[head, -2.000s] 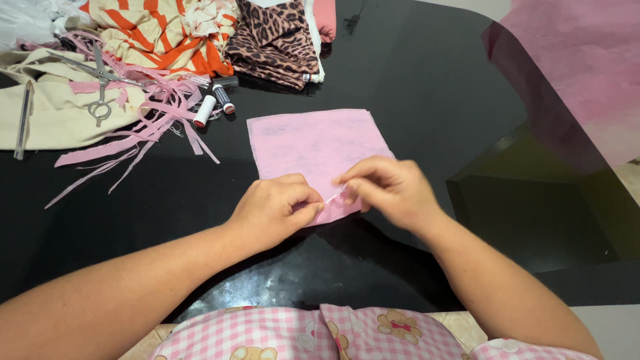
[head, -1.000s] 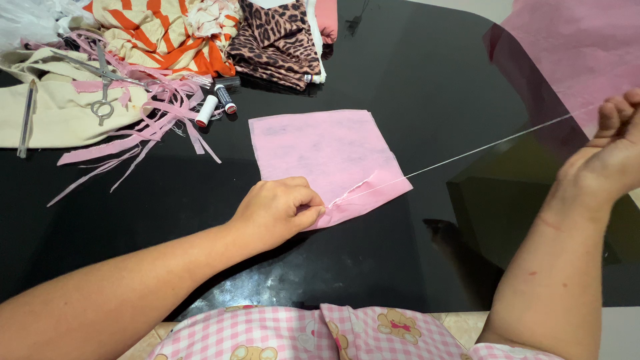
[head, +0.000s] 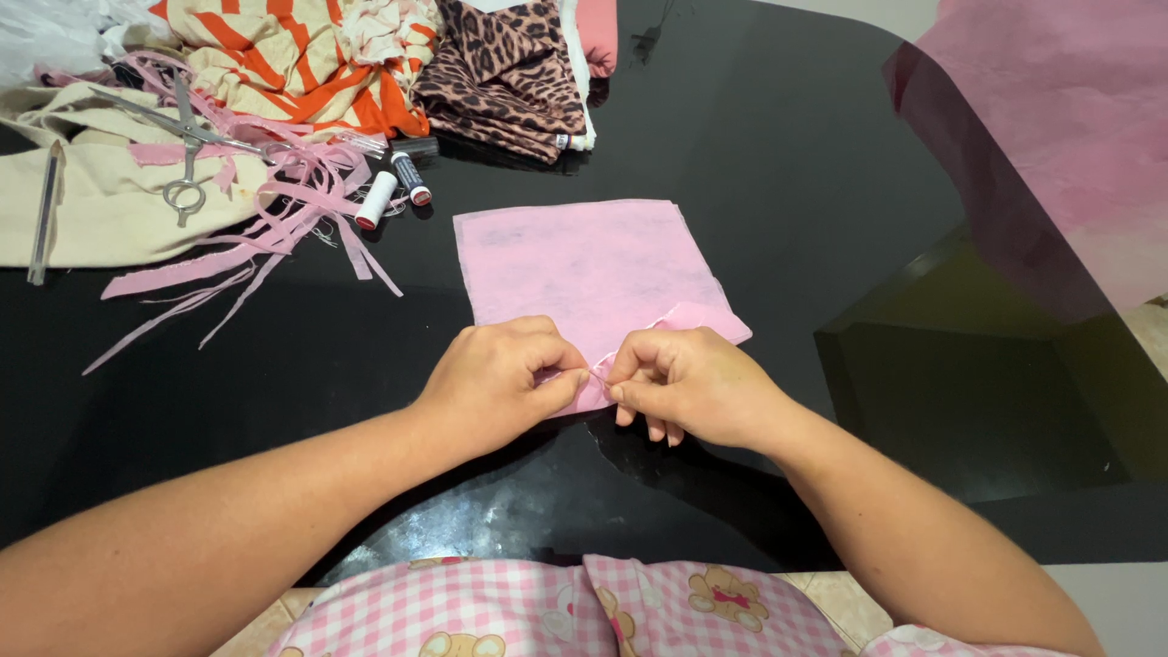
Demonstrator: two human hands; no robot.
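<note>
A square piece of pink fabric (head: 584, 265) lies on the black glossy table, its near edge folded over and bearing a line of white stitching. My left hand (head: 511, 383) pinches the folded edge between thumb and forefinger. Close against it on the right, my right hand (head: 680, 383) has thumb and forefinger pinched at the same edge, on what looks like a sewing needle (head: 598, 375); it is too small to see well. The white thread shows along the fold beside my fingers.
Scissors (head: 187, 137), pink fabric strips (head: 265, 237), a pen (head: 44, 214) and cream cloth (head: 137, 196) lie at left. Two thread spools (head: 376, 201) (head: 411, 178) stand nearer the middle. Leopard-print fabric (head: 502, 78) and orange-striped cloth (head: 292, 55) lie behind. Pink sheeting (head: 1068, 119) is at far right.
My right hand, which was out at the right drawing the white thread taut one second ago, is back at the fabric's near edge beside my left hand. My left hand still pinches the fold.
</note>
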